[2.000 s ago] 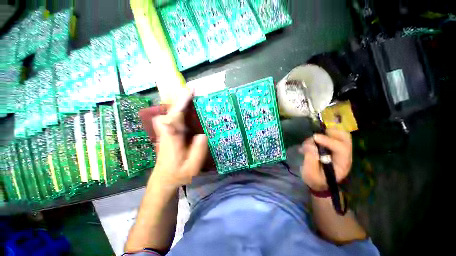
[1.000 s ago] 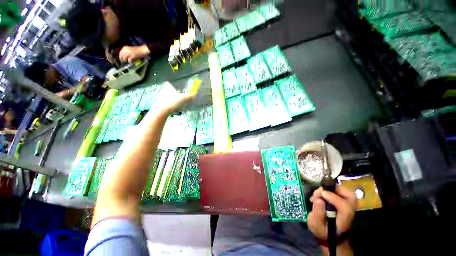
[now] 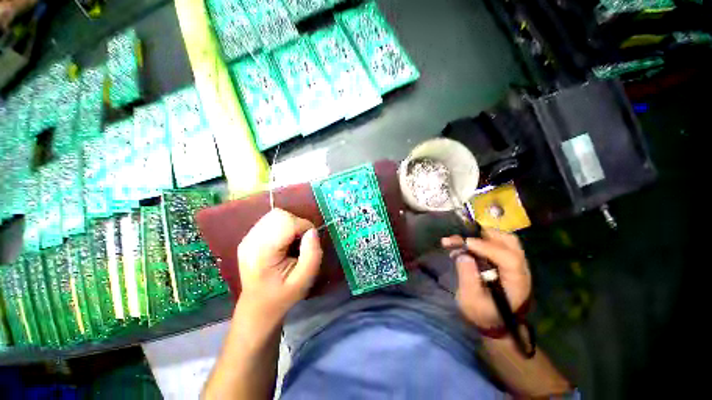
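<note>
One green circuit board (image 3: pixel 361 228) lies on the dark red-brown pad (image 3: pixel 228 226), dotted with silvery joints. My left hand (image 3: pixel 275 254) is closed around thin solder wire (image 3: pixel 272 176); a short end points from its fingers toward the board's left edge. My right hand (image 3: pixel 492 277) holds the soldering iron (image 3: pixel 500 301) by its black handle. The iron's tip end is at the right rim of the whitish dross cup (image 3: pixel 471 168), which holds silvery bits. The exact tip is hard to make out.
An upright row of boards (image 3: pixel 148 269) stands left of the pad. Flat boards (image 3: pixel 300 78) lie beyond it, split by a yellow-green divider strip (image 3: pixel 222 109). A yellow sponge (image 3: pixel 500 207) sits beside the cup, and a black soldering station (image 3: pixel 593 144) at the right.
One second ago my left hand was stretched out over the far boards; now it is back at the pad with solder wire. The board now lies on the pad instead of at its right edge.
</note>
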